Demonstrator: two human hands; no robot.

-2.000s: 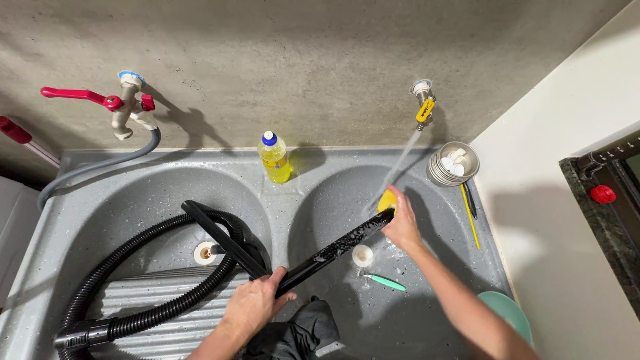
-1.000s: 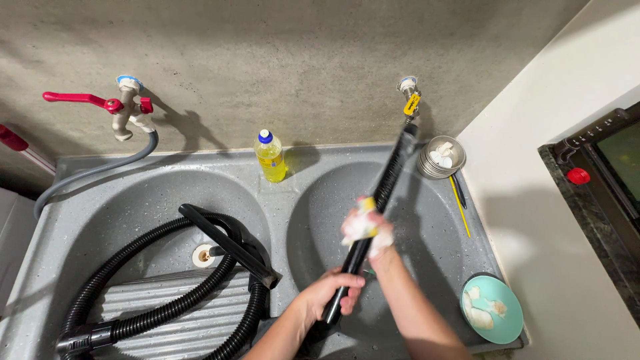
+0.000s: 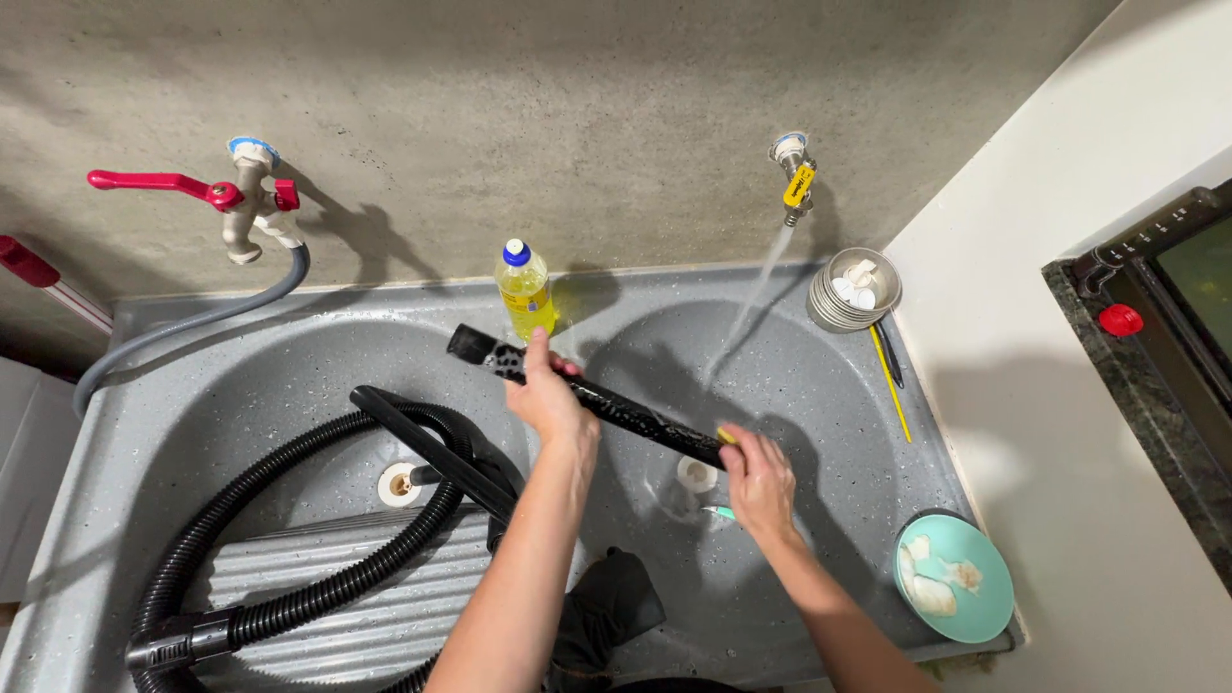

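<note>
A wet black plastic vacuum tube [image 3: 645, 420] slants over the right basin, its upper end to the left. My left hand [image 3: 553, 395] grips it near that end. Around its lower end my right hand [image 3: 760, 476] is closed, with a bit of yellow sponge [image 3: 727, 436] showing at the fingers. Water runs from the yellow-handled tap [image 3: 798, 188] into the right basin [image 3: 828, 414]. Below the tube, a teal-handled tool [image 3: 720, 511] lies near the drain [image 3: 697, 474]. A black ribbed vacuum hose [image 3: 337, 589] and another black tube [image 3: 433, 452] lie in the left basin.
A bottle of yellow liquid [image 3: 526, 294] stands between the basins. Stacked metal bowls [image 3: 853, 291] and a yellow stick [image 3: 890, 383] are at the back right. A teal dish [image 3: 982, 606] holds whitish pieces. A black attachment [image 3: 616, 602] lies at the front; a red-handled tap [image 3: 245, 202] is at left.
The tube has swung from steeply upright under the tap to a slant with its upper end leftward. My left hand has moved up; my right hand, foamy one second ago, is now at the lower end.
</note>
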